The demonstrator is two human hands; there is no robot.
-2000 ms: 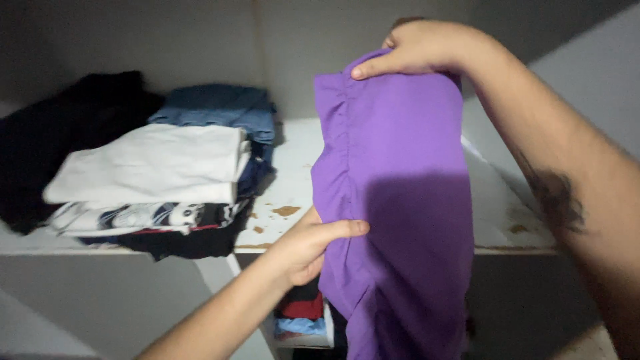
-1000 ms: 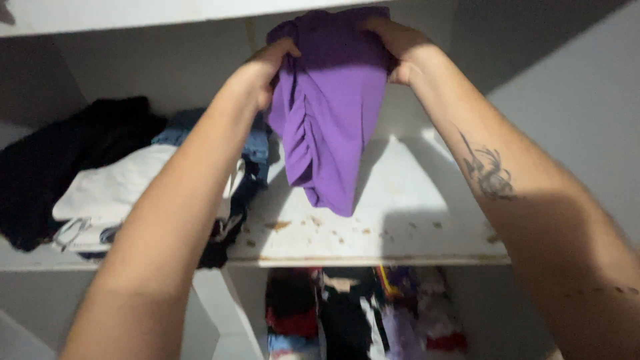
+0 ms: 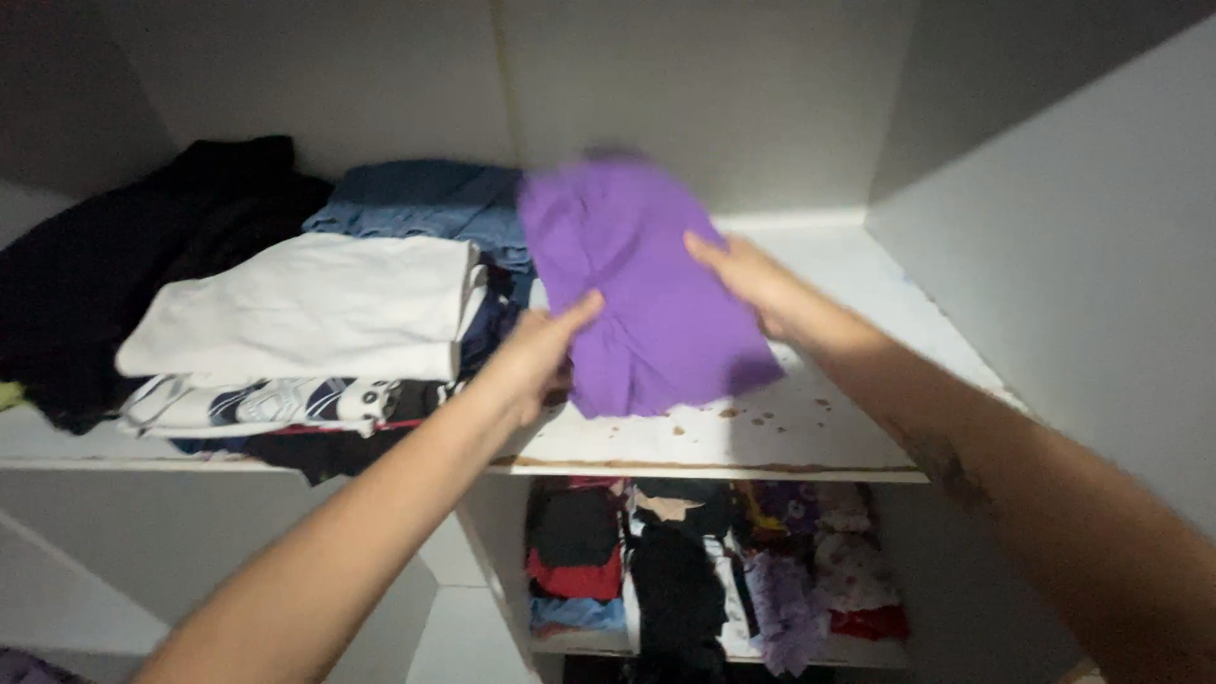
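A folded purple garment (image 3: 655,294) is held just above the upper shelf, tilted, its outline slightly blurred. My left hand (image 3: 546,356) grips its left edge, thumb on top and fingers mostly hidden beneath. On its right edge my right hand (image 3: 750,280) has hold too, with the thumb on the cloth. Just left of the garment lies a stack with a folded white cloth garment (image 3: 313,309) on top and a patterned white one (image 3: 275,404) under it. Folded blue denim (image 3: 418,199) lies behind that stack.
Black clothing (image 3: 142,247) is heaped at the far left of the white shelf (image 3: 798,427), whose surface has brown worn spots. A grey side wall (image 3: 1064,209) rises at the right. Below, a compartment holds several clothing stacks, including black cloth (image 3: 679,589) and lilac cloth (image 3: 784,608).
The purple garment hung long between my hands at first, then was raised toward the back wall. Now it is lower, more compactly folded, and beside the white garment's stack.
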